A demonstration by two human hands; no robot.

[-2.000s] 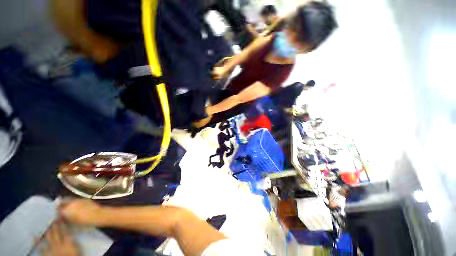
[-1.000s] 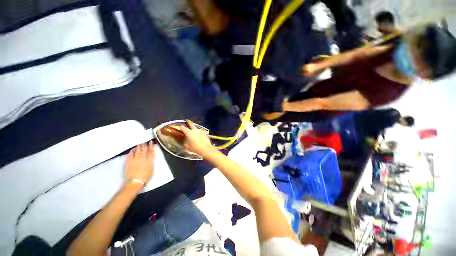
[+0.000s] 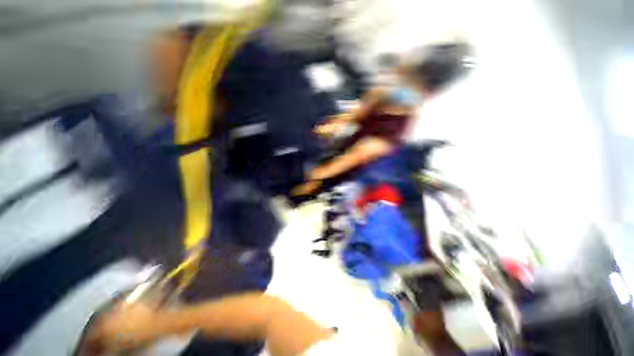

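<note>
The frame is heavily blurred. My right hand (image 3: 128, 325) is at the lower left, closed over the steam iron (image 3: 144, 281); the handle is hidden and only parts of the iron's shiny edge show around the hand. Yellow hoses (image 3: 194, 195) rise from the iron. A pale garment panel (image 3: 83, 288) lies under and beside the iron on the dark table cover (image 3: 139, 215). A stack of white panels with a dark stripe (image 3: 42, 188) lies at the left. My left hand is not in view.
A masked person in dark red (image 3: 386, 125) is beyond the table, with forearms over dark garments (image 3: 278, 97). A blue crate (image 3: 389, 236) and a red item (image 3: 379, 197) stand right of the table, near pale floor with dark scraps. Blurred benches are at the right.
The view has swung, so the iron, hoses and my right hand now appear farther left and lower. My left hand, flat on the panel one second ago, is out of the picture.
</note>
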